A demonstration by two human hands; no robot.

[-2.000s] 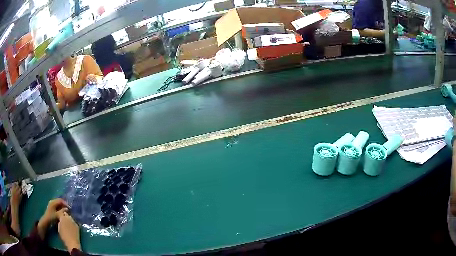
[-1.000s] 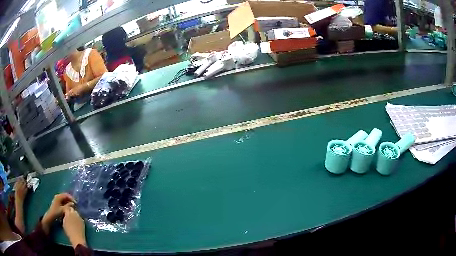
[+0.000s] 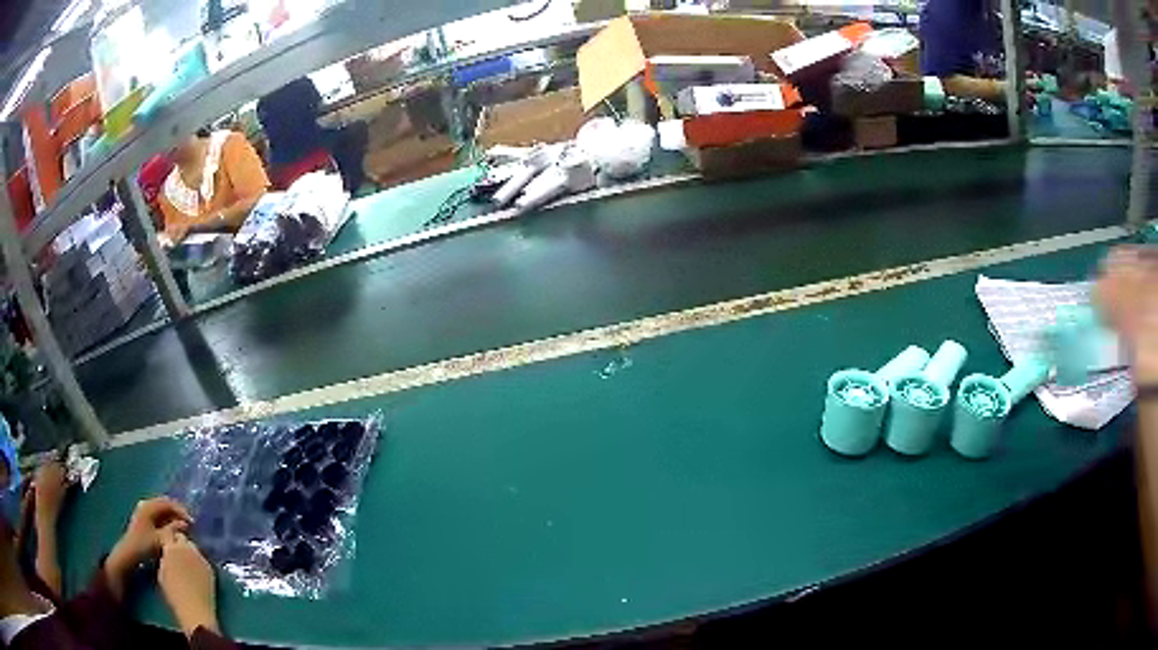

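Note:
A blurred hand at the right edge, apparently my left hand (image 3: 1128,302), is partly cut off and holds a blurred mint-green unit (image 3: 1077,345) over the sheets. My right hand is not in view. Three mint-green units stand on their drum heads in a close row left of the sheets: the left one (image 3: 853,422), the middle one (image 3: 914,423) and the right one (image 3: 977,425). Their ribbed round ends face up and their handles point back to the right. White printed sheets (image 3: 1016,311) lie under the held unit, partly covered by it and the hand.
A neighbour's two hands (image 3: 178,546) are together at lower left, beside a clear bag (image 3: 222,483) with black round parts (image 3: 311,483). A pale edge strip (image 3: 572,345) borders the dark conveyor. Cartons (image 3: 749,152) and white handheld units (image 3: 546,174) lie opposite.
Since one second ago, the blurred hand and held mint unit have come in from the right, over the sheets. The three standing units remain in their row. The neighbour's hands have barely moved.

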